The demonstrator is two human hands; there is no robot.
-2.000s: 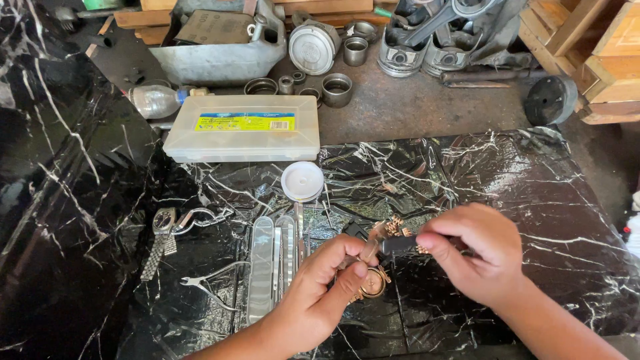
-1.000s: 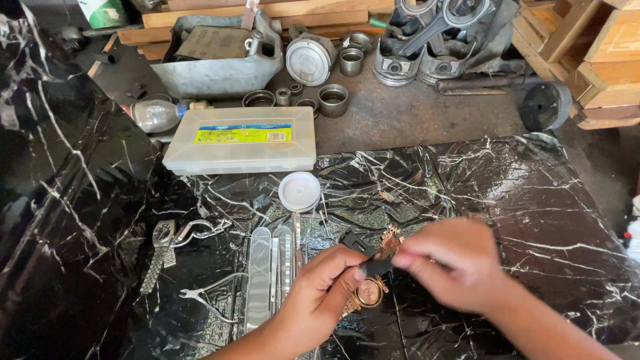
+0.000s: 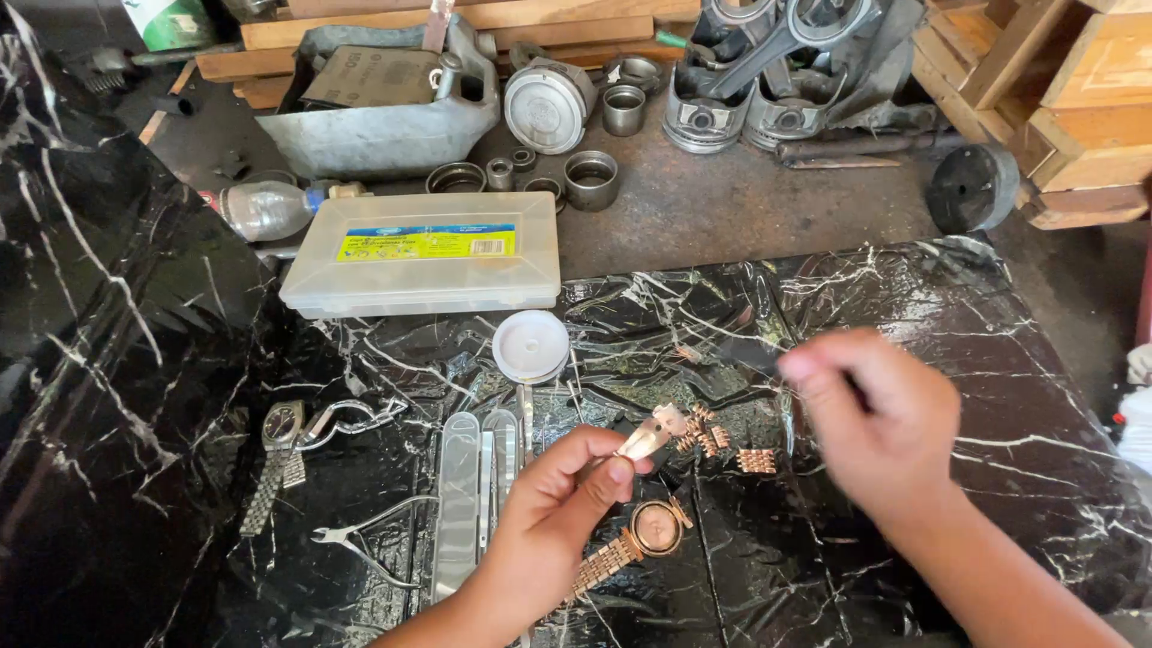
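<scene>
My left hand [image 3: 576, 504] pinches a small rose-gold metal piece [image 3: 650, 436], apparently a watch clasp, between thumb and fingers. Off to the right, my right hand [image 3: 873, 414] holds a dark, blurred strip-like object [image 3: 754, 355] by its end. Below the clasp lies a rose-gold wristwatch [image 3: 657, 528] with part of its bracelet. Loose rose-gold bracelet links [image 3: 756, 461] rest beyond it. A silver wristwatch [image 3: 284, 425] lies at the left, near metal nippers [image 3: 346, 535]. Clear plastic cases [image 3: 457, 495] with slim tools lie beside my left hand, below a white round dish [image 3: 531, 346].
A translucent plastic box [image 3: 423, 261] stands at the back edge of the black marble-patterned sheet [image 3: 900, 315]. Behind it are a plastic bottle [image 3: 267, 211], a metal pan [image 3: 387, 135], bearing rings [image 3: 591, 180], pistons [image 3: 711, 112] and wooden frames [image 3: 1093, 108].
My right hand has moved away to the right from my left hand, carrying the dark object. The rose-gold piece in my left hand now shows plainly.
</scene>
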